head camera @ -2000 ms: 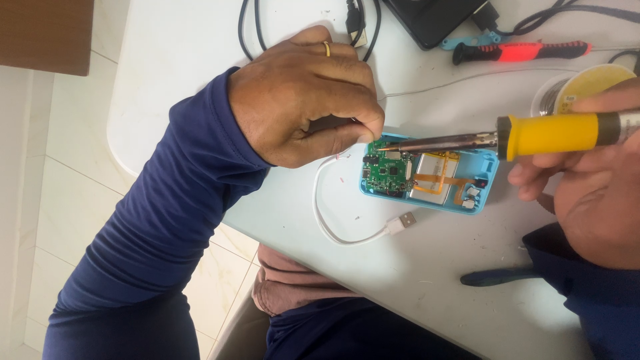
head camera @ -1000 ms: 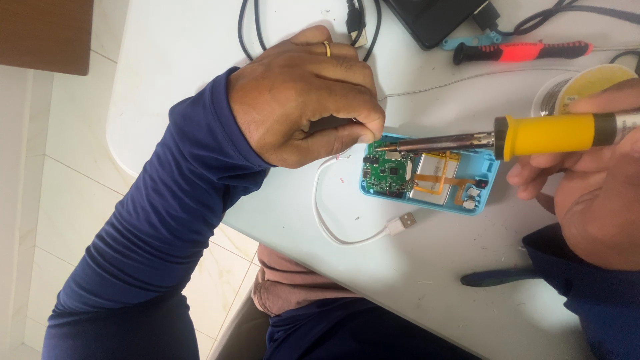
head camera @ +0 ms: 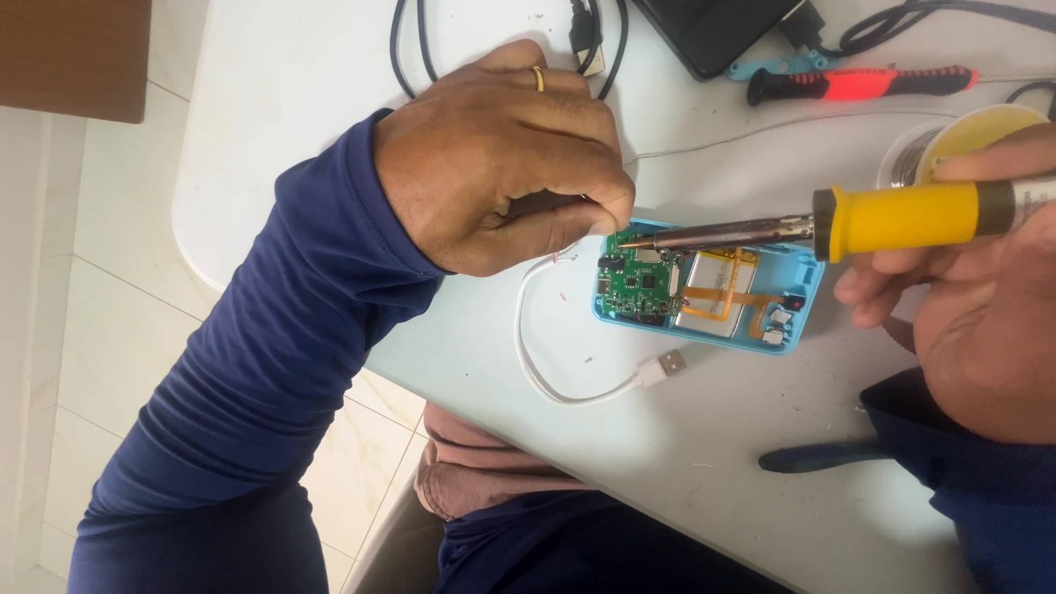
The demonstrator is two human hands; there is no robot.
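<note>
My left hand [head camera: 511, 165] pinches thumb and forefinger together at the upper left corner of a light blue plastic case [head camera: 709, 337]; what lies between the fingertips is too small to tell. My right hand [head camera: 973, 280] holds a yellow-handled soldering iron [head camera: 907, 216], its tip on or just over the top edge of the green circuit board [head camera: 631, 285], close to my left thumb. Beside the board in the case sit a silver battery pouch [head camera: 711, 289], orange flat flex cables [head camera: 701, 313] and small parts at the right end.
A solder wire spool [head camera: 949, 148] stands behind the iron, partly covered by my right hand. A red and black screwdriver [head camera: 862, 83], a black device [head camera: 709, 33] and black cables [head camera: 425, 41] lie farther back. A white USB cable [head camera: 524, 346] curves left of the case. A dark-handled tool [head camera: 817, 455] lies nearer me.
</note>
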